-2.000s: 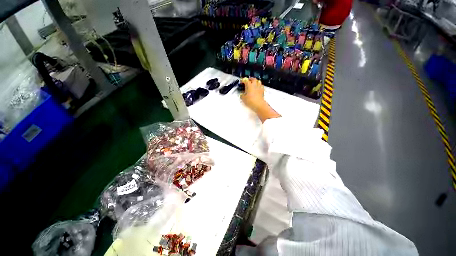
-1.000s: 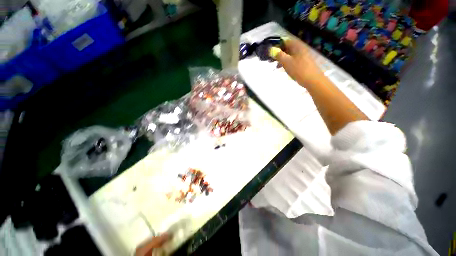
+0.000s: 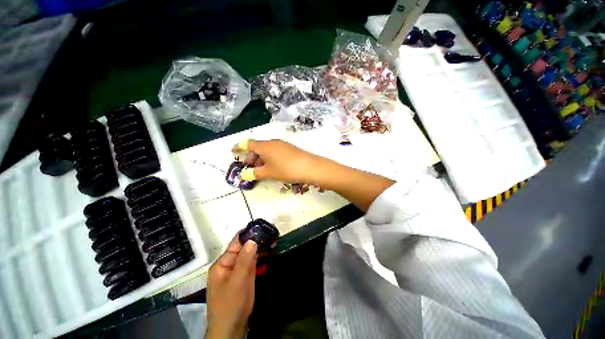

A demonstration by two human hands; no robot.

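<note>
My left hand (image 3: 231, 281) holds a glossy black housing (image 3: 259, 233) between thumb and fingers at the front edge of the white sheet. My right hand (image 3: 275, 161), with yellow finger cots, is closed around another dark housing (image 3: 237, 174) just above or on the sheet. Small copper-coloured parts (image 3: 300, 189) lie on the white sheet (image 3: 219, 217), partly hidden under my right forearm. The blister tray (image 3: 188, 222) at left holds tight rows of black housings (image 3: 159, 225).
Behind the sheet lie a bag of small black parts (image 3: 207, 93), a bag of silver-grey parts (image 3: 292, 89) and a bag of copper-coloured parts (image 3: 361, 73). The second tray (image 3: 481, 126) at right holds several black pieces at its far end. A post stands beside it.
My right hand has moved from the second tray to the white sheet with a dark housing. My left hand has come further into view, holding a housing. The view has turned left.
</note>
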